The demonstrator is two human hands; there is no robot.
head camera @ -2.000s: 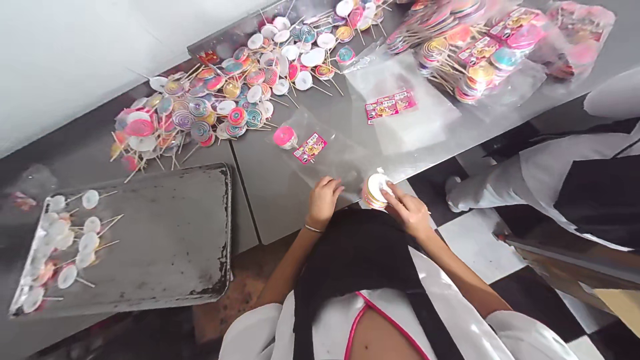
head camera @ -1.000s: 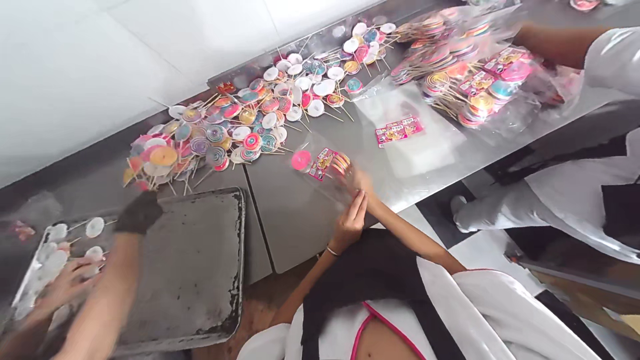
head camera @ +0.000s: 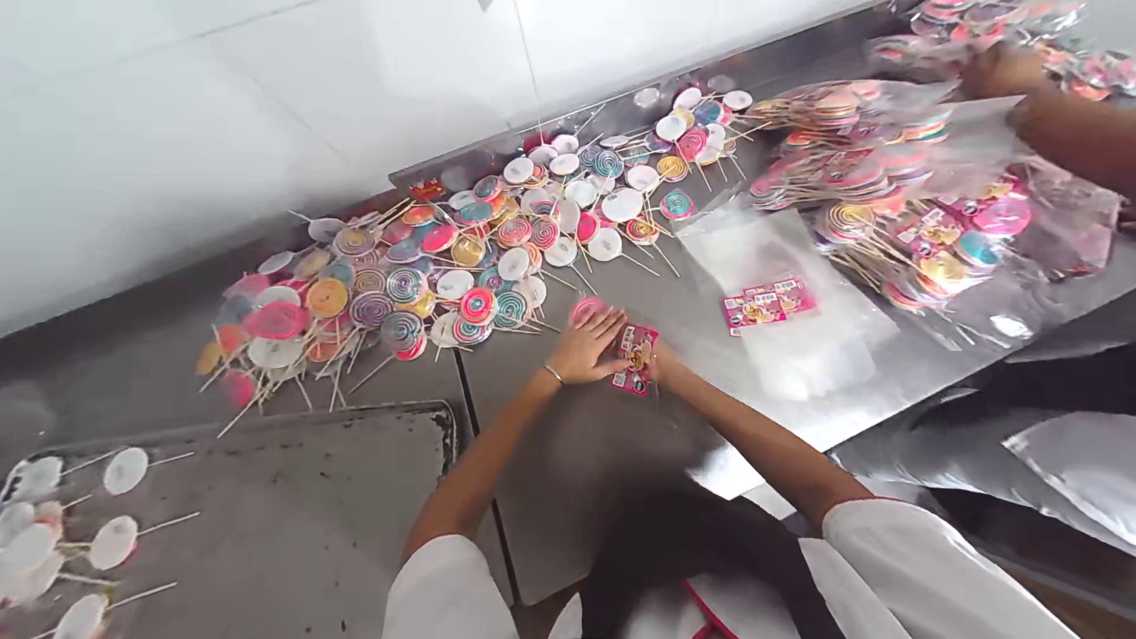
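Observation:
My left hand presses with spread fingers on a clear plastic bag that lies on the steel table. A pink lollipop shows at its fingertips. My right hand is at the other side of the bag, mostly hidden behind a pink printed card; its grip cannot be made out. Beyond my hands spreads a long pile of swirl lollipops on sticks. To the right lies a stack of clear bags with pink printed cards on it.
A worn metal tray stands at the lower left, with several white-faced lollipops. Bagged lollipops are heaped at the right. Another person's arm reaches in over them. A tiled wall rises behind the table.
My hands have moved apart from each other, and the left now lies flat beside the card. The gloved hand and bare hand over the tray are gone. The view has shifted closer to the table.

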